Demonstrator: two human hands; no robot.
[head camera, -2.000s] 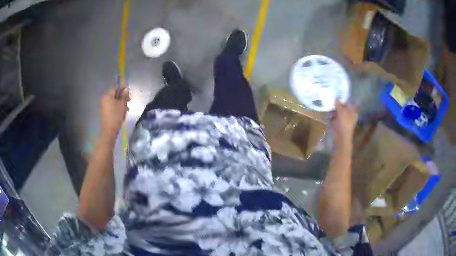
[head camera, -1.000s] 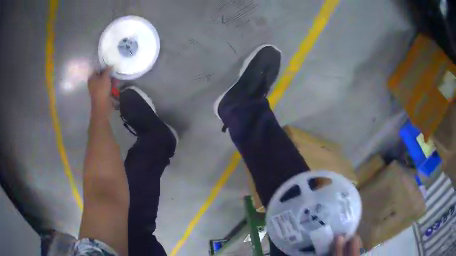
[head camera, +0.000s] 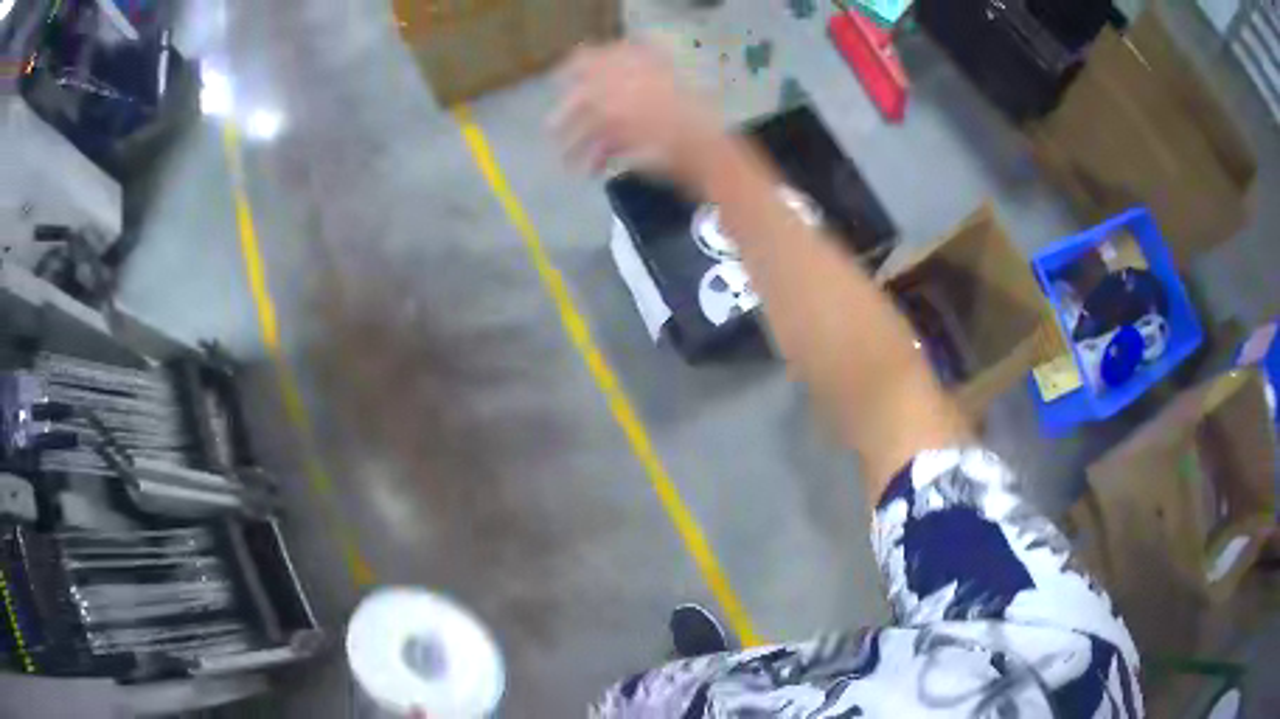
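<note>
A white component reel (head camera: 449, 660) shows at the bottom left, its face up and its lower rim cut off by the picture's edge. My left hand cannot be made out; whatever holds or supports this reel is hidden or out of the picture. My right hand (head camera: 618, 110) is stretched out at the upper middle, blurred, with its fingers apart and no reel in it. It is above the near left corner of a black tray (head camera: 691, 337). White reels (head camera: 729, 292) lie in the tray, partly hidden behind my right forearm.
Feeder banks (head camera: 134, 583) stand at the left. Yellow lines (head camera: 604, 368) cross the grey floor. A cardboard box (head camera: 505, 42) is at the top. At the right are an open carton (head camera: 990, 302), a blue bin (head camera: 1186, 316) with parts and a red object (head camera: 870, 68).
The view has turned, bringing the black tray and feeders into sight. My right hand no longer holds a reel and is stretched forward. My left hand has dropped out of clear view.
</note>
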